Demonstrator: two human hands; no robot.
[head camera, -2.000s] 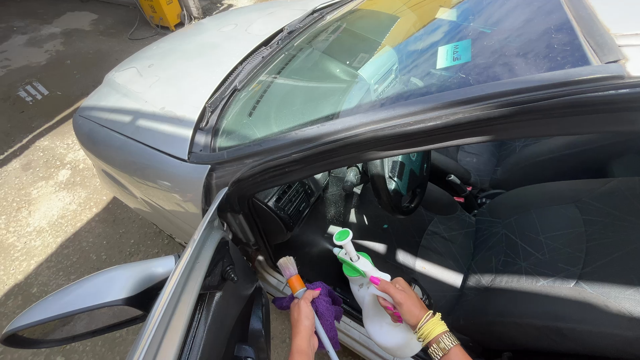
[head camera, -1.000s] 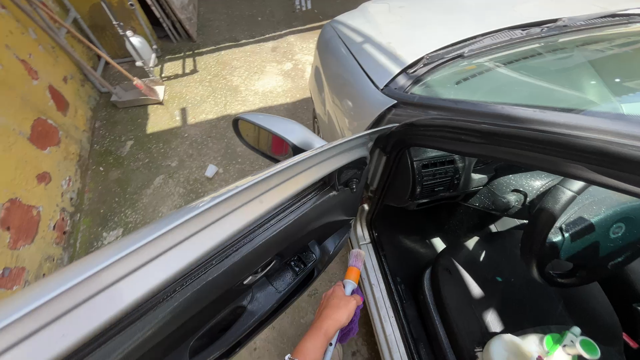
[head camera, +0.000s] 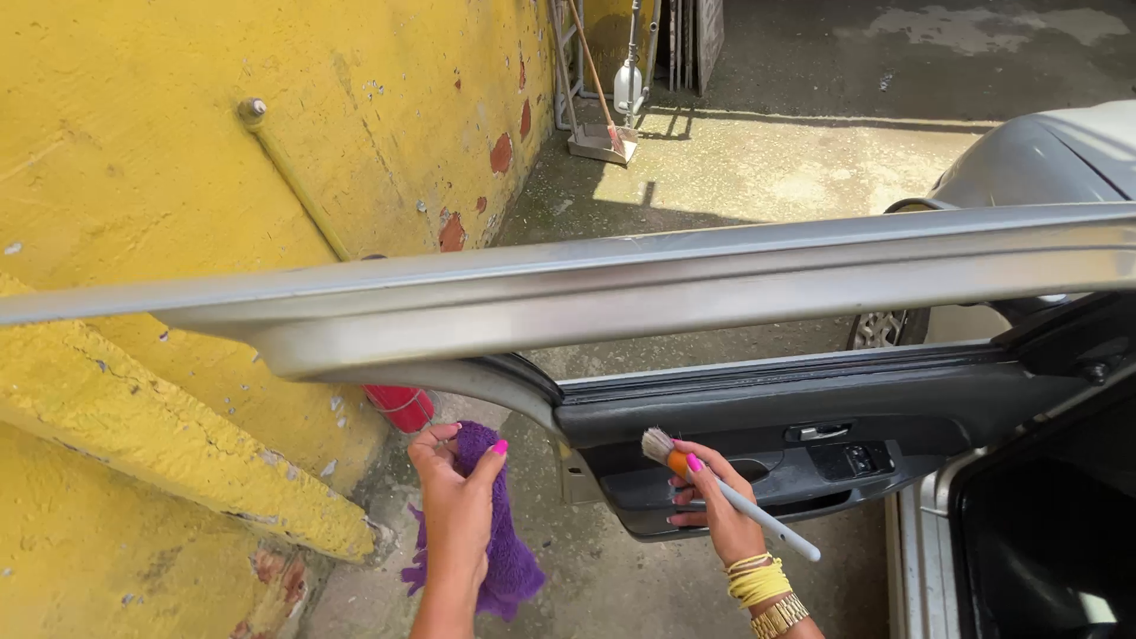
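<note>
My left hand (head camera: 457, 488) grips a purple microfiber cloth (head camera: 510, 550), which hangs down beside the wrist. Between the fingers of my right hand (head camera: 719, 497) is a brush (head camera: 754, 515) with pale bristles, an orange collar and a grey handle, its bristles pointing up and left. Yellow bands and a gold-coloured watch circle the right wrist. Behind that hand is the dark inner panel (head camera: 701, 417) of an open car door, with its door handle (head camera: 818, 432) and window switches (head camera: 859, 459) to the right. The spray bottle of the earlier frames is out of view.
The silver door frame (head camera: 621, 293) crosses the view. At left, a peeling yellow wall (head camera: 177, 177) carries a pipe (head camera: 297, 186); a red container (head camera: 401, 406) stands near its base. Beyond the door are a dustpan (head camera: 599, 146) and a white bottle (head camera: 627, 89). The dark car interior (head camera: 1047, 506) lies at right.
The view has swung left toward the wall. The brush, in my left hand before, is now in my right. The cloth is in my left hand, and my right hand no longer holds the white spray bottle.
</note>
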